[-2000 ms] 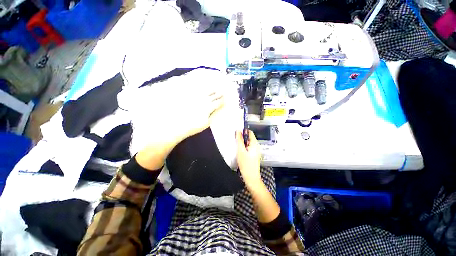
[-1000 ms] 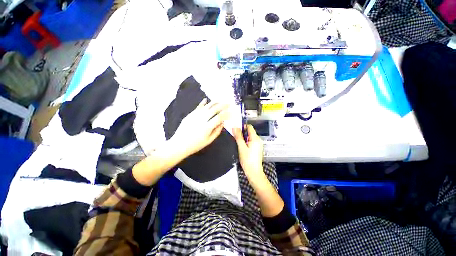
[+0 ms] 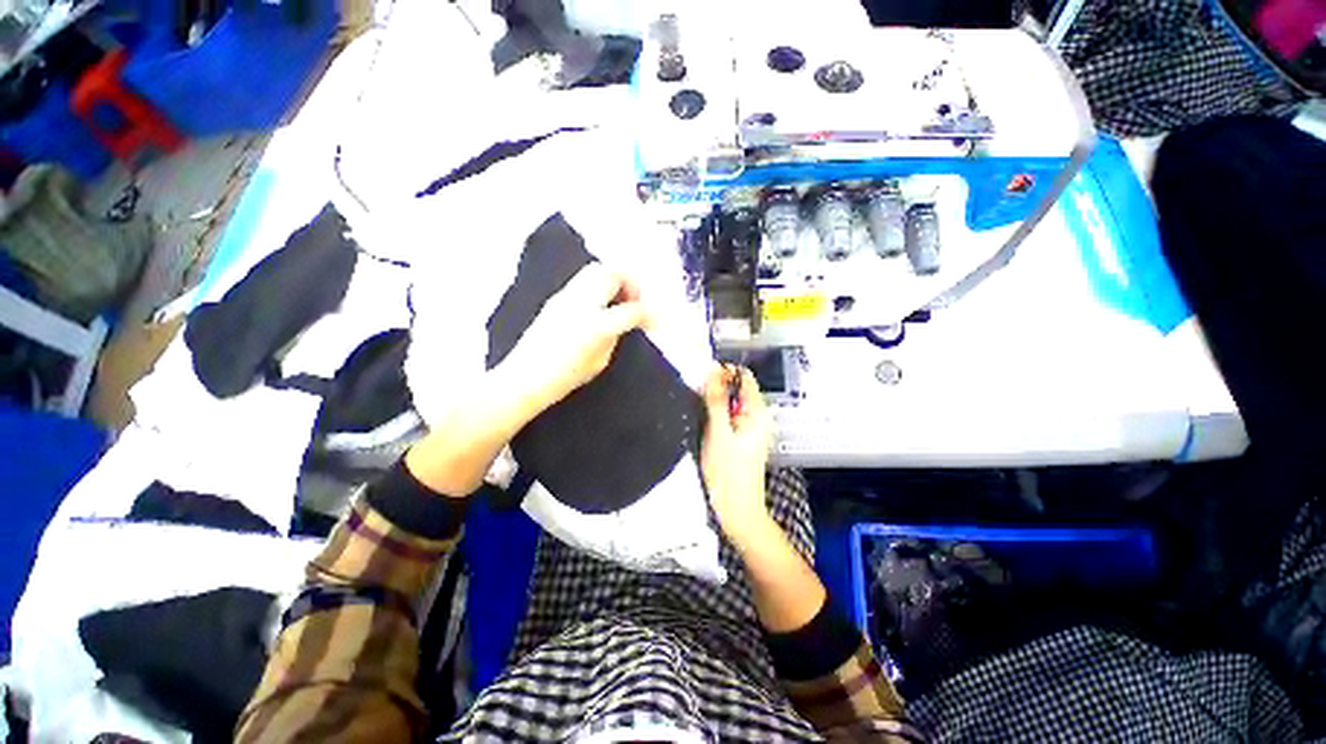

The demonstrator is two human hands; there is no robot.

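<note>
A white cloth panel with large black patches (image 3: 604, 436) lies on the machine bed and hangs over its front edge toward my lap. Its right edge runs by the needle area (image 3: 716, 276) of the overlock machine (image 3: 873, 131). My left hand (image 3: 560, 349) rests on the panel with its fingers curled, pinching the cloth left of the needle area. My right hand (image 3: 739, 429) is at the panel's right edge, below the needle area, closed on a small dark object with a reddish part, perhaps thread snips. The object is too small to tell for certain.
More black-and-white fabric (image 3: 269, 313) spreads over the table to the left. A blue crate (image 3: 1003, 536) with dark items stands below the table at right. Dark cloth (image 3: 1236, 276) is at the far right. A checked apron (image 3: 625, 654) covers my lap. A red object (image 3: 124, 109) is at upper left.
The panel has come down and left from the needle area, showing a black patch that was covered. My left fingers have curled in. My right hand's dark object has turned away from the needle.
</note>
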